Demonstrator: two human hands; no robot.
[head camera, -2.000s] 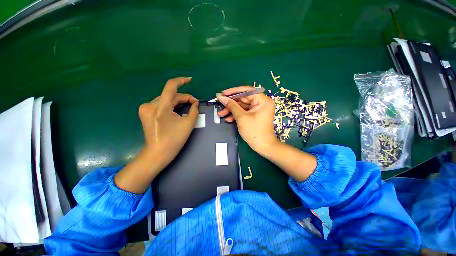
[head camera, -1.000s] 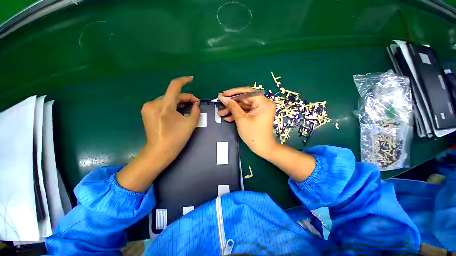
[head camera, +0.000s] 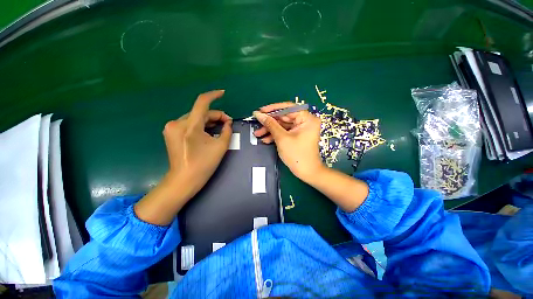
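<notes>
A black tablet back cover (head camera: 231, 190) with white patches lies in front of me, its lower end hidden by my smock. My right hand (head camera: 292, 137) holds grey tweezers (head camera: 289, 110), their tip at the cover's upper edge. My left hand (head camera: 196, 140) is at the cover's upper left corner, thumb and index fingertip together at the edge; whether a small part is between them cannot be seen. A loose pile of small cream and black flex cables (head camera: 350, 137) lies right of my right hand. One cream piece (head camera: 290, 202) lies beside the cover's right edge.
White interleaf sheets with dark layers (head camera: 20, 198) stand at the left. A clear plastic bag (head camera: 447, 140) with small parts lies at the right, beside a stack of black covers (head camera: 504, 99). A blue sleeve (head camera: 497, 242) of another person shows at the lower right. Chalky circles mark the green surface behind.
The circle marks on the far green surface have shifted right. Both hands stay at the cover's upper edge, with only slight movement of the fingers and tweezers.
</notes>
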